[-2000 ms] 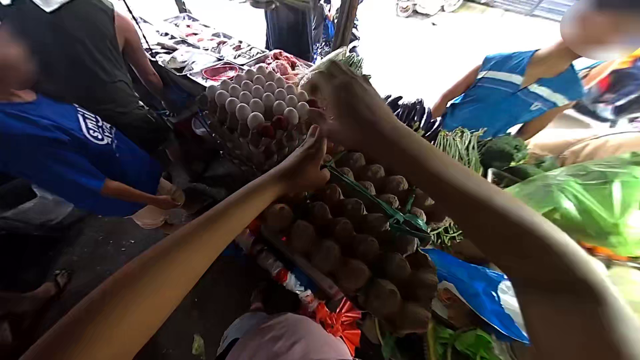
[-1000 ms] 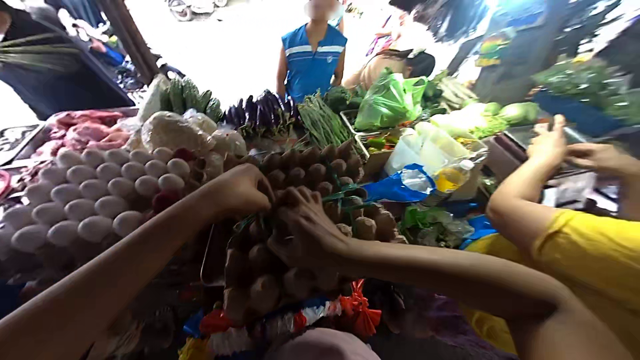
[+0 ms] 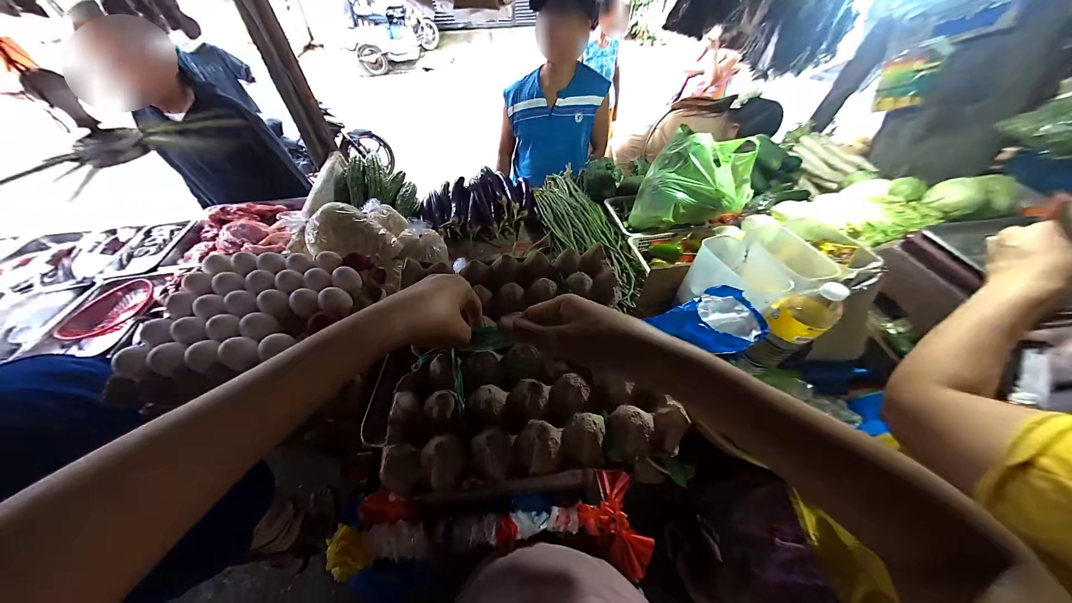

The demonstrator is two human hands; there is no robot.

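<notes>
A grey pulp egg tray (image 3: 536,419) lies in front of me, upside or lid-like, with green plastic string (image 3: 459,377) running across it. Above its middle, my left hand (image 3: 444,310) has its fingers curled in a pinch on the green string. My right hand (image 3: 557,322) is just to the right, its thumb and fingertips closed at the other part of the string. Between the hands a green strip lies over the tray. White eggs (image 3: 243,310) fill a tray to the left of my left hand.
Behind the tray are eggplants (image 3: 477,201), long beans (image 3: 586,226) and bagged goods (image 3: 352,234). At right stand plastic containers (image 3: 737,268), a bottle with yellow label (image 3: 804,314) and a green bag (image 3: 691,180). A co-worker's arm (image 3: 946,368) is at far right; people stand beyond the stall.
The view has swung strongly since two seconds ago. My hands, which overlapped on the tray one second ago, are now apart, with the green string between them.
</notes>
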